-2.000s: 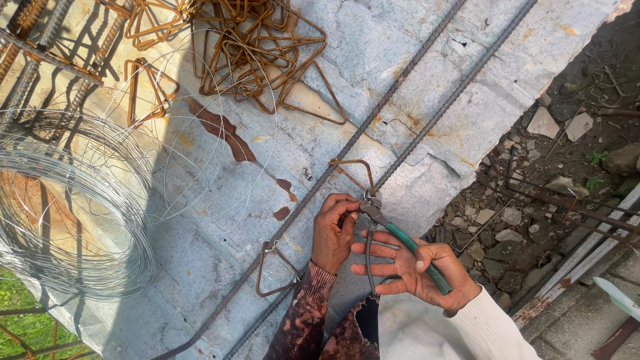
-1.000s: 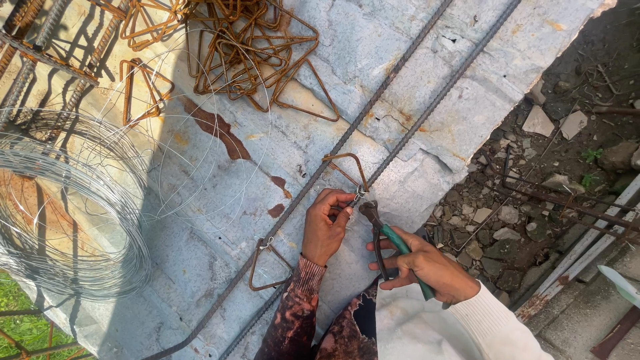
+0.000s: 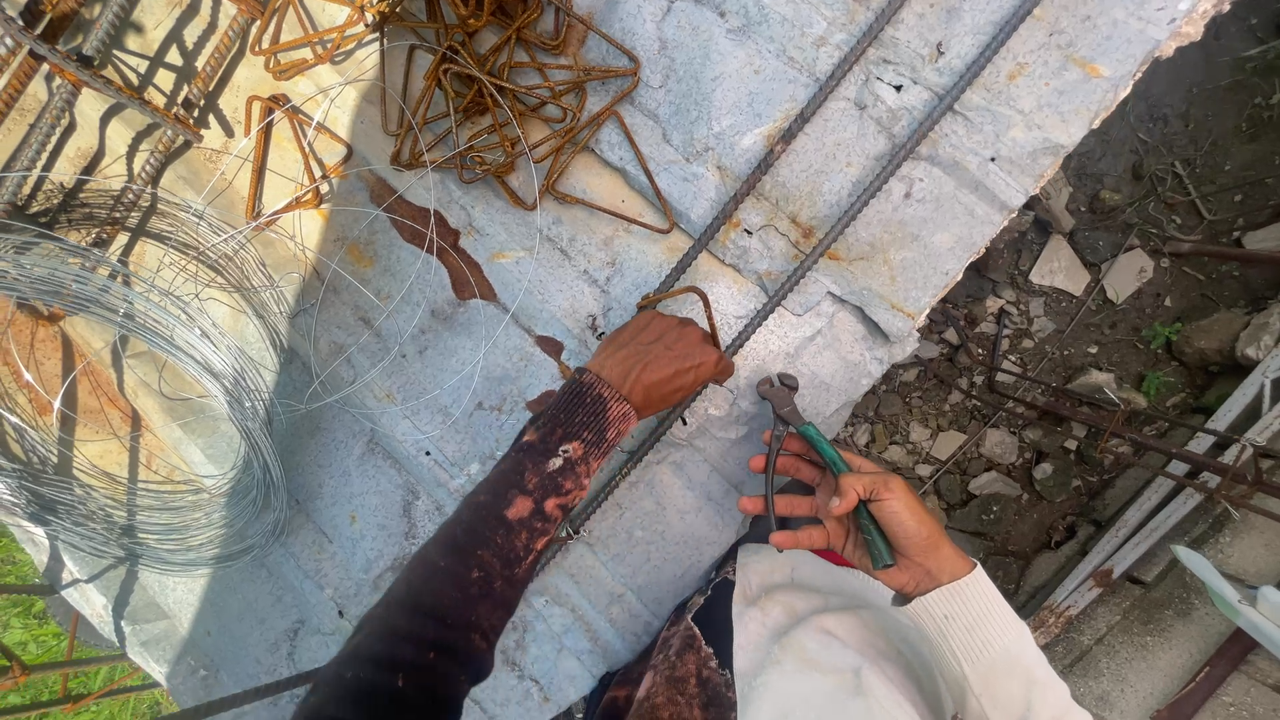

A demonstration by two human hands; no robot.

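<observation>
Two steel rebars (image 3: 880, 165) run diagonally, side by side, over a grey sheet-covered surface (image 3: 400, 500). A rusty bent-wire triangular stirrup (image 3: 712, 312) sits around them. My left hand (image 3: 665, 362) is closed over the stirrup's near part and the rebars, its fingertips hidden beneath the hand. Just right of the rebars, my right hand (image 3: 850, 510) holds end-cutting pincers (image 3: 780, 400) with green-sleeved handles; the jaws point up and away from the bars, touching nothing. A wire tie (image 3: 570, 532) shows on the lower rebar beside my left sleeve.
A coil of thin steel wire (image 3: 240, 480) lies at the left, with loose loops reaching toward the middle. Rusty stirrups (image 3: 500, 90) are heaped at the top. Thick rebars (image 3: 160, 160) cross at the upper left. Past the surface's broken edge are rubble (image 3: 1000, 447) and pale metal bars (image 3: 1170, 500).
My left hand has moved up the rebars and now covers the stirrup's near part. My right hand has opened its fingers around the pincers, which sit away from the stirrup.
</observation>
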